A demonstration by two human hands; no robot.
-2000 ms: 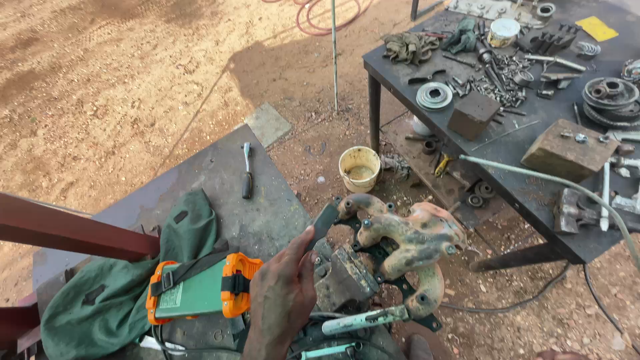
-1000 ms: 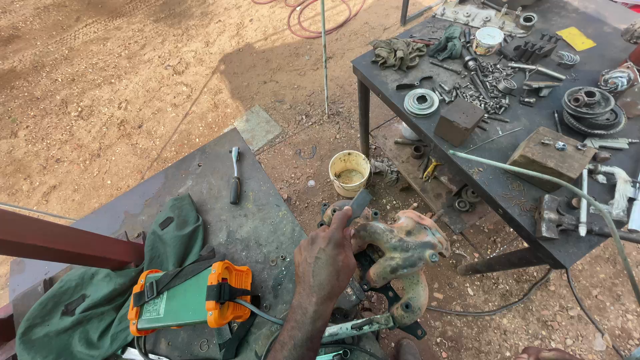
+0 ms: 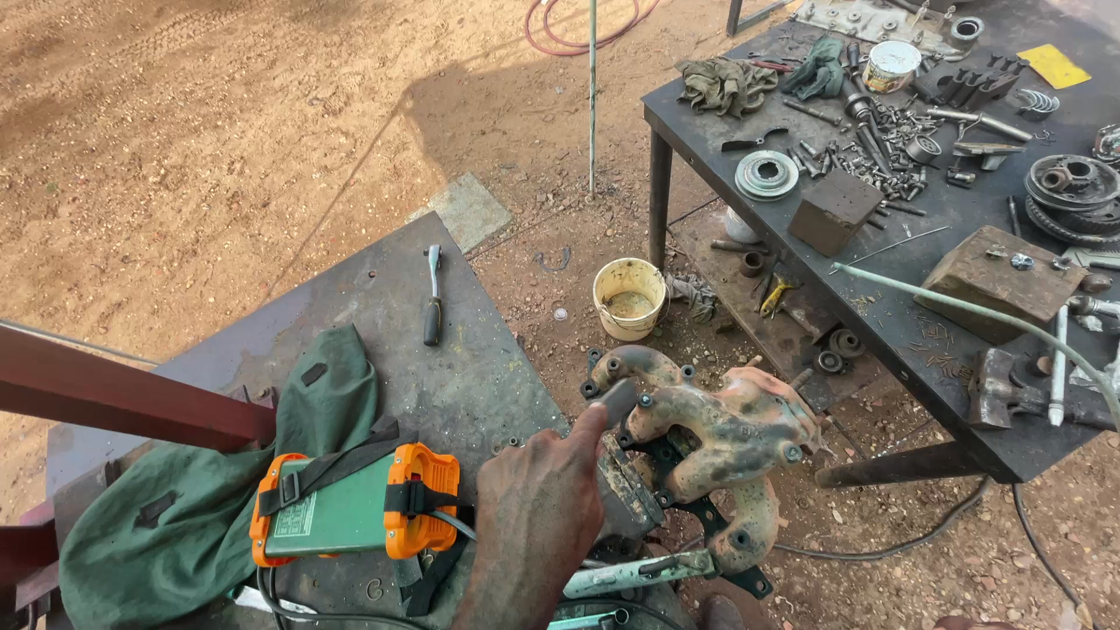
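My left hand (image 3: pixel 542 499) reaches in from the bottom middle, its back toward me. It grips a small flat dark grey piece (image 3: pixel 619 401), which lies over the near-left pipe of a rusty exhaust manifold (image 3: pixel 700 437). Whether the piece touches the metal cannot be told. The manifold has curved pipes, bolts and a dark flange gasket (image 3: pixel 748 579) along its near side. It rests at a worn metal block (image 3: pixel 637 490), partly hidden by my hand. Below it runs a pale green metal bar (image 3: pixel 634 575). My right hand is out of view.
A green and orange welding machine (image 3: pixel 337 521), a green cloth (image 3: pixel 188 516) and a ratchet (image 3: pixel 433 297) lie on the near metal bench (image 3: pixel 341 284). A cream bucket (image 3: pixel 629 299) stands between the benches. The right table (image 3: pixel 779 249) bears bolts, a hammer (image 3: pixel 993 389) and pulleys (image 3: pixel 1081 197).
My left hand and the grey piece have moved over the manifold, from its left side two seconds ago to its near-left pipe. The piece has turned in my fingers. The view has shifted slightly.
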